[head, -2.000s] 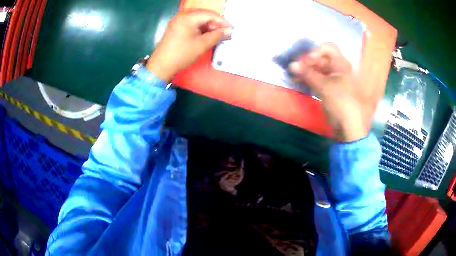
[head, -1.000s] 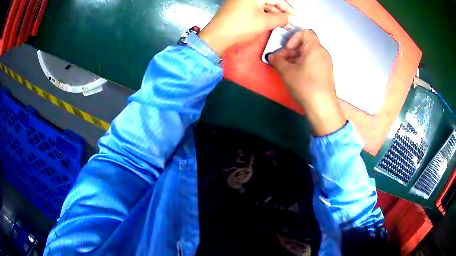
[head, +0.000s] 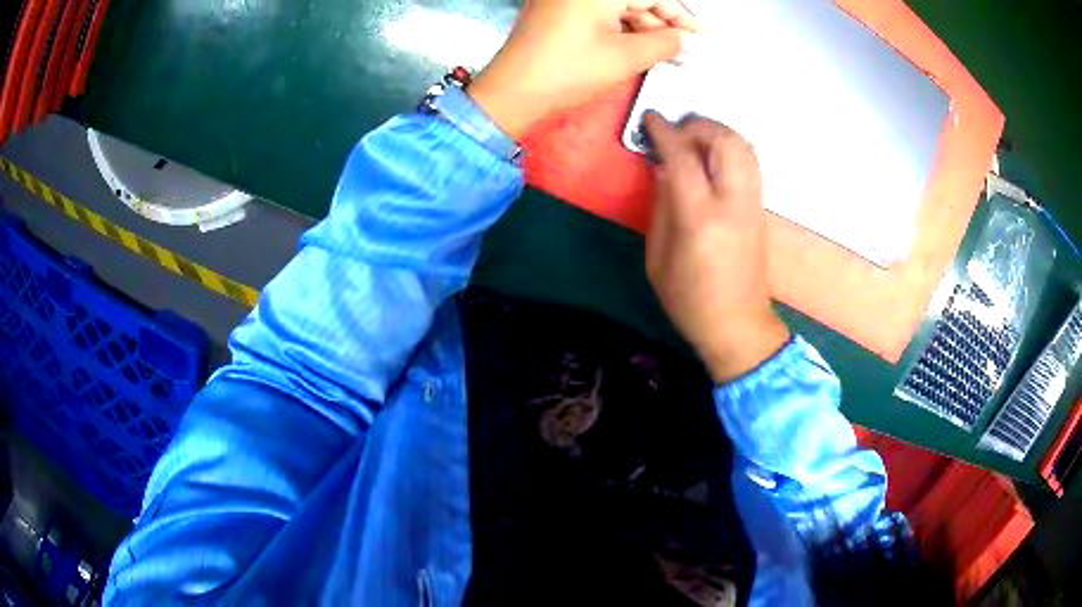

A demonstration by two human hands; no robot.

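A white-silver tablet (head: 831,131) lies back up on an orange-red foam tray (head: 593,154). My right hand (head: 706,196) is at the tablet's near left corner, a fingertip on or right by the small dark camera area (head: 647,133). Whether a small part is under that finger is hidden. My left hand (head: 593,53) is at the tablet's left edge, thumb and fingertips pinched together; something thin and pale may be between them, too small to tell.
Two clear parts sheets (head: 963,356) with rows of tiny dark pieces lie at right on the green bench (head: 273,107). The silver air gun (head: 1009,187) is behind them. Stacked orange-red trays (head: 48,59) stand far left, a blue crate (head: 107,356) lower left, more trays (head: 961,510) lower right.
The tablet and tray now show further right and lower than two seconds ago. My right hand has moved from over the tablet's middle to its corner; the dark blurred thing near it no longer shows.
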